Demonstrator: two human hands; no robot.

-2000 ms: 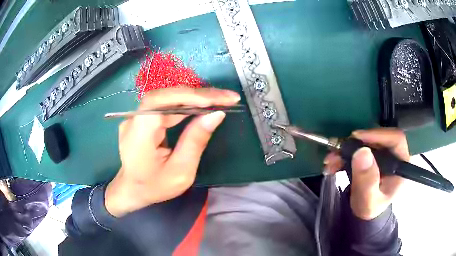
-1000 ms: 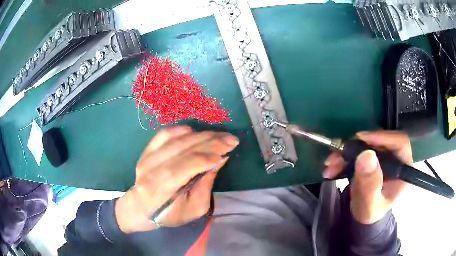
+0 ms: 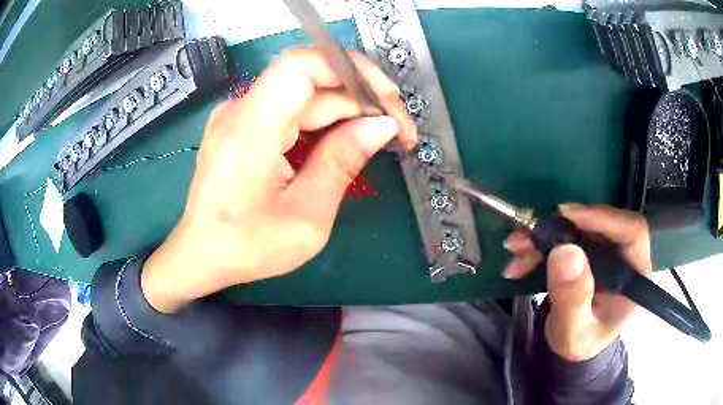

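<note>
A long grey strip (image 3: 445,170) with a row of round silvery contacts lies on the green mat between my hands. My left hand (image 3: 269,170) pinches flat dark tweezers (image 3: 337,59) over the strip's left edge; its fingertips hide the tweezer tips. My right hand (image 3: 591,277) holds a soldering iron (image 3: 606,265) with a black handle. The iron's thin tip is at the strip, between two contacts near its lower end; I cannot tell whether it touches. My left hand covers most of the red wire heap (image 3: 362,187).
Ridged grey strips are stacked at upper left (image 3: 127,103) and upper right (image 3: 670,47). A black open tray (image 3: 638,190) with silvery specks stands at right. A black rounded block (image 3: 83,225) and a white tag (image 3: 52,213) lie at far left. Thin solder wire (image 3: 151,154) crosses the mat.
My left hand has moved up and right from below the red heap to the strip, the tweezers now pointing up and away. The iron tip has drawn slightly right and stays near the strip.
</note>
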